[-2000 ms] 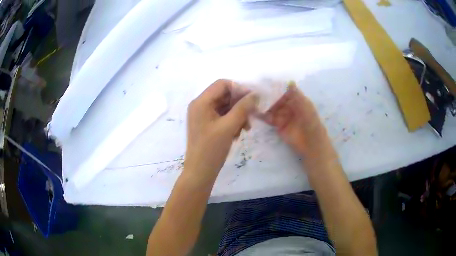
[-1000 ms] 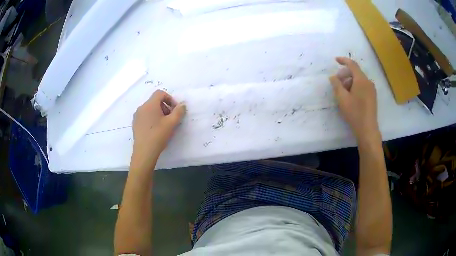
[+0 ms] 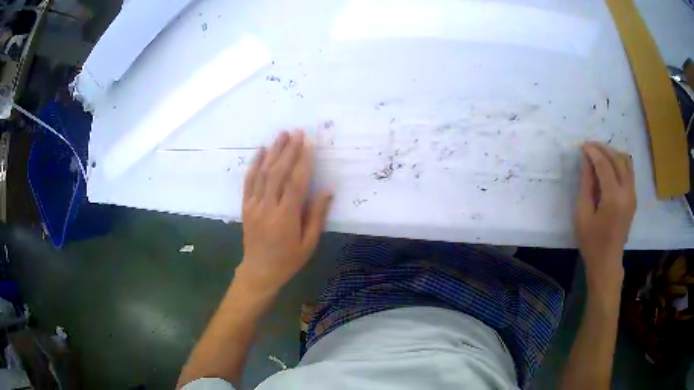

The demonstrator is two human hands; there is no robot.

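Note:
A thin white fabric strip, hard to see against the white table, lies roughly level between my hands. My left hand lies flat, palm down, at the strip's left end, fingers forward and thumb apart. My right hand is at the strip's right end with its fingers bent down; whether it pinches the fabric is hidden. The mustard-yellow template lies to the right of my right hand.
A white strip lies at the left and another at the far side. A thick white cloth band runs along the left edge. A blue crate is on the floor at left; a dark red basket is below right.
From pinching close together, my hands have moved apart with the strip between them. The left hand has since opened flat on the table. The view has shifted, and most of the iron has left it.

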